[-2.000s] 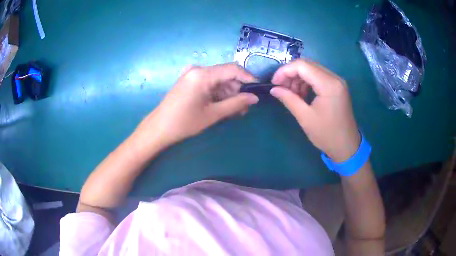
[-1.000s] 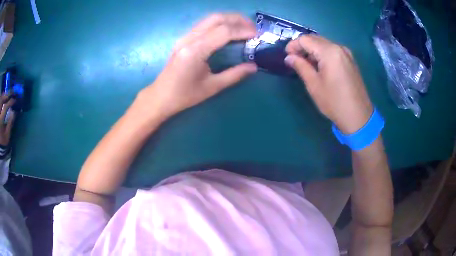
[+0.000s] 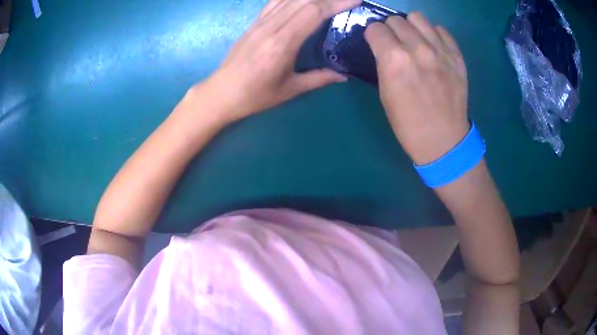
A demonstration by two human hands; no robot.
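A black housing shell [image 3: 342,47] lies on the green bench top at the upper middle, its shiny inner side up with a screw post at the lower left corner. My left hand [image 3: 268,69] holds its left side, thumb at the lower edge and fingers at the top edge. My right hand [image 3: 422,85], with a blue band on the wrist, lies over its right part. Its fingers are curled down onto the dark middle. The right part of the shell and anything under my right fingers are hidden.
A crinkled clear plastic bag of black parts [image 3: 546,72] lies at the right. A pale strip [image 3: 36,8] is at the top left. A person's light sleeve [image 3: 16,262] shows at the lower left edge. Brown cardboard [image 3: 429,252] is below the bench edge.
The thin black piece held between both hands earlier is now out of sight. My hands have moved up to the shell, the left closing around it. The blue-and-black part at the left left view.
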